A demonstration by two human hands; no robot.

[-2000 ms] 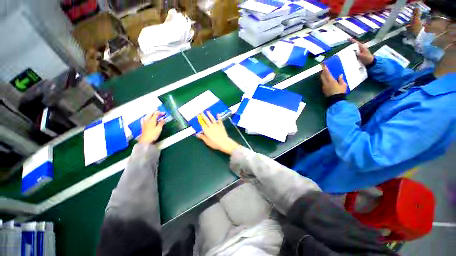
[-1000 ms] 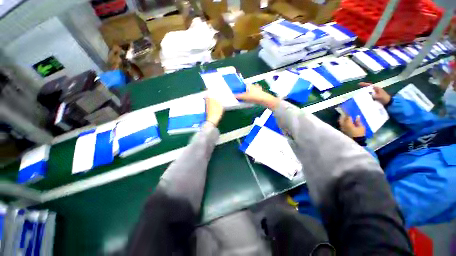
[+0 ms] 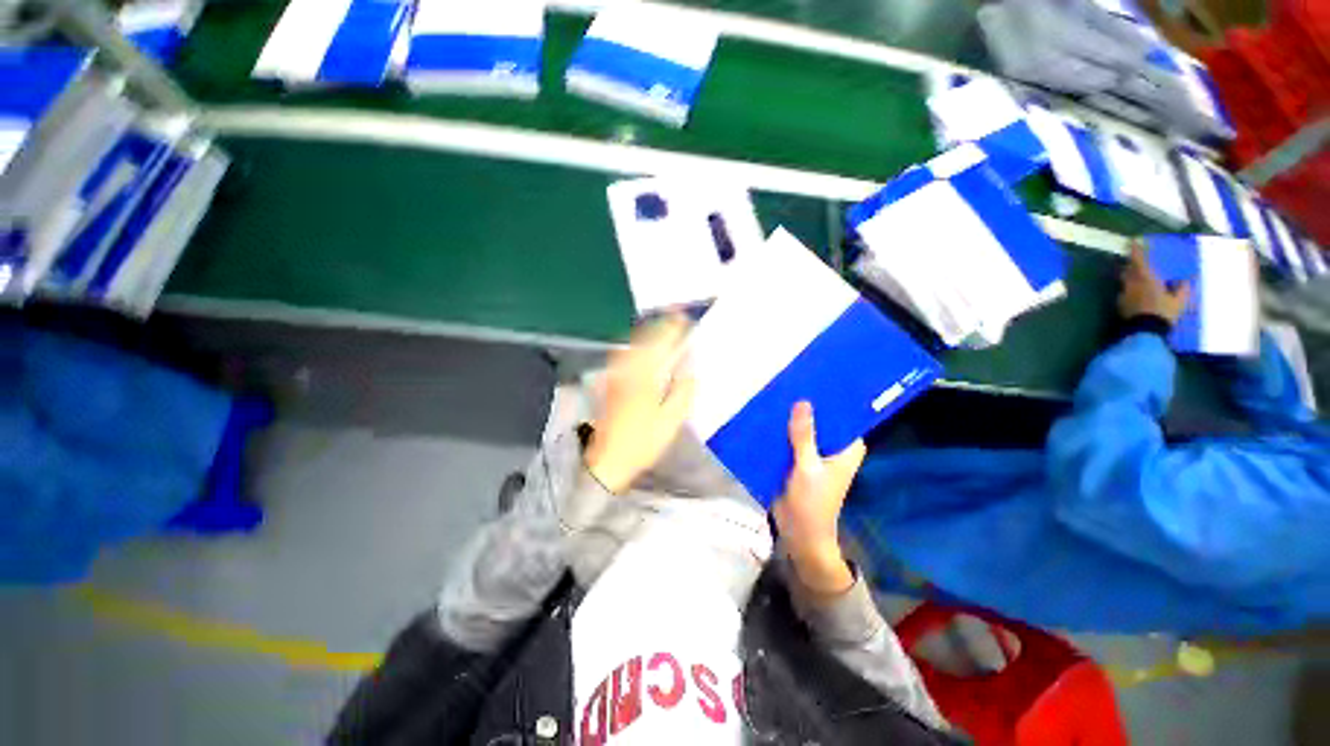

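A blue and white box sleeve (image 3: 817, 350) is held tilted in front of me. My right hand (image 3: 820, 488) is shut on its near edge, thumb on the blue half. My left hand (image 3: 642, 401) is blurred, close to the sleeve's left edge and the near end of a white inner box; whether it grips either is unclear. The inner box (image 3: 674, 241) lies on the bench's near side with two dark pieces on its face. The sleeve overlaps its right side in view. A loose pile of sleeves (image 3: 955, 248) lies to the right.
Blue and white boxes (image 3: 474, 51) lie on the green belt behind the pale rail (image 3: 540, 146). Upright blue and white pieces (image 3: 110, 204) stand at far left. A person in blue at right holds a blue and white piece (image 3: 1225, 292). A red stool (image 3: 1021, 685) is below right.
My hands have come back from the belt to the bench's near edge. My right hand now holds a sleeve, and a white inner box lies before me. The view has tilted down.
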